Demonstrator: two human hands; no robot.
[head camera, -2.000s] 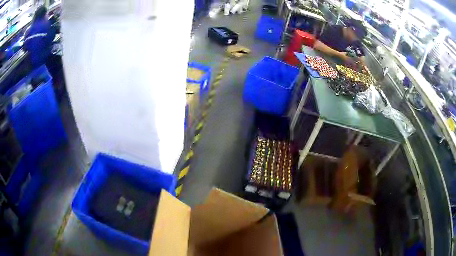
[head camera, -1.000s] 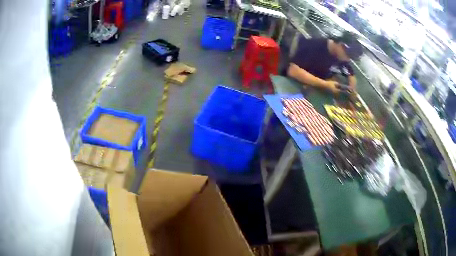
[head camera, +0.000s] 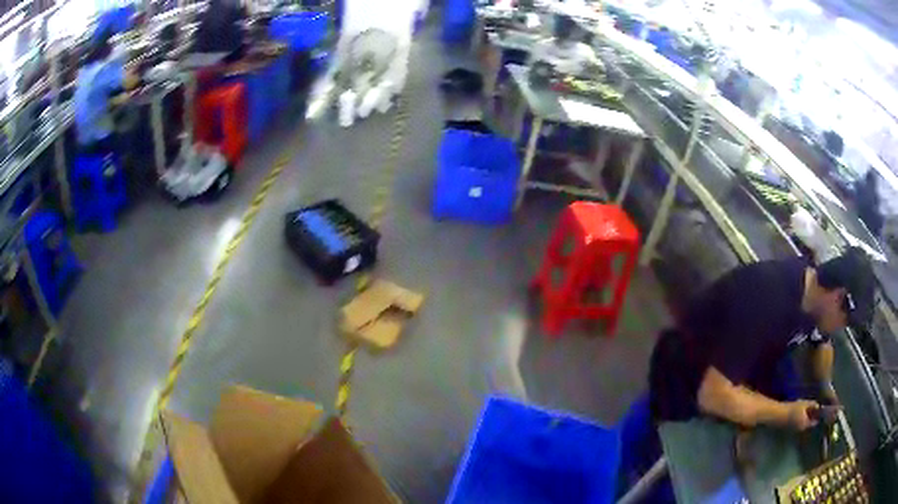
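Observation:
An open cardboard carton (head camera: 266, 443) shows at the bottom left of the head view, with its flaps up. Its lower part is cut off by the picture's edge, and its inside looks brown and shadowed, with no contents visible. Neither of my hands is in the picture, so what holds the carton is hidden. The image is somewhat blurred.
A blue crate (head camera: 537, 458) stands at the bottom centre. A flattened carton (head camera: 382, 313) and a black crate (head camera: 332, 239) lie by the yellow-black floor line. A red stool (head camera: 591, 266) stands beyond. A seated person (head camera: 753, 345) works at a green bench (head camera: 694, 458) on the right.
The view has moved forward along the aisle. The white pillar and near crates have left the picture. The black crate, flattened carton and red stool appear nearer. The carton has shifted left and lower in view.

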